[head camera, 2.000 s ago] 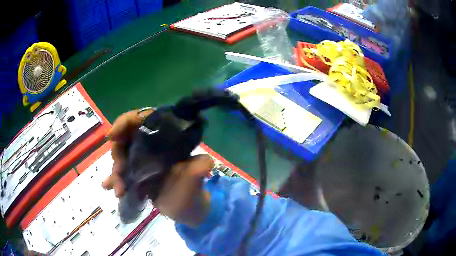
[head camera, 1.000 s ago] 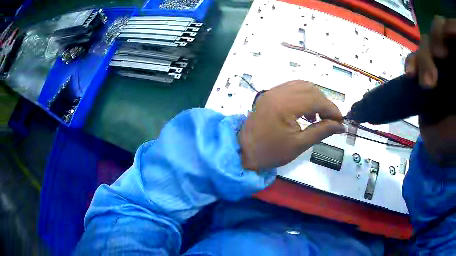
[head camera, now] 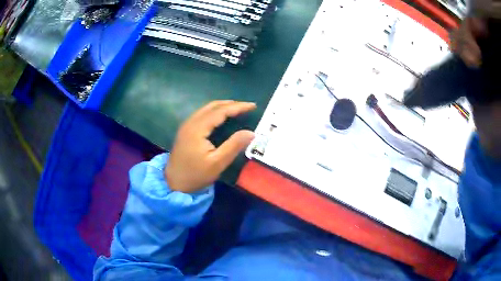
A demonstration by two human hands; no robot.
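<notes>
The white back panel [head camera: 351, 159] lies on a red foam pad [head camera: 329, 211] in front of me. My left hand [head camera: 206, 145] is open and empty, thumb and fingers apart, beside the panel's near left corner. My right hand [head camera: 468, 46] is at the right edge, partly cut off, closed around a black electric screwdriver [head camera: 442, 85] held over the panel. A black oval speaker [head camera: 343, 114] lies on the panel with a thin dark wire. A dark red-black cable [head camera: 387, 122] with a dark plug lies to its right.
Long metal brackets [head camera: 200, 38] lie in a stack at the upper left. A blue parts tray [head camera: 112, 66] with small dark and silver hardware stands left of them. A deep blue bin [head camera: 68, 170] with a reddish-purple inside is at the lower left.
My left hand has let go of the dark cable and moved left to the panel's corner, uncovering the speaker. The screwdriver stays in my right hand. The view has shifted.
</notes>
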